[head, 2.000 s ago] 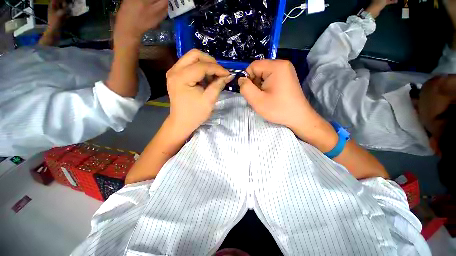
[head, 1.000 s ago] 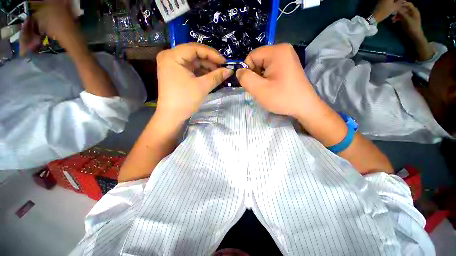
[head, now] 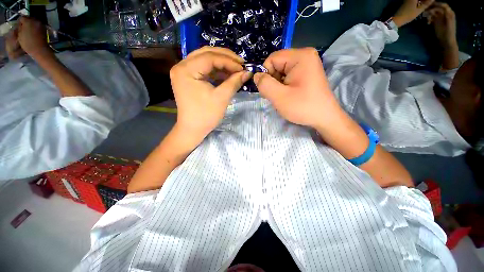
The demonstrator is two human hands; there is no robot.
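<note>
A small black unit with a silvery edge [head: 255, 68] is held between the fingertips of both hands, above the lap at the bench edge. My left hand [head: 204, 87] pinches its left side with thumb and fingers. My right hand [head: 297, 87] pinches its right side. The fingers cover much of the unit, so its details are hidden. A blue bin [head: 291, 31] full of loose black-silver units lies just beyond the hands.
A white strip card with dark slots [head: 184, 7] lies at the bin's upper left. Clear trays [head: 127, 22] are further left. A white plug with a cable [head: 330, 5] lies right of the bin. Workers in striped smocks sit on both sides. Red crates [head: 87, 183] stand lower left.
Both hands and the unit are slightly higher in view than two seconds ago, still held together. The left neighbour's arm has moved away to the left.
</note>
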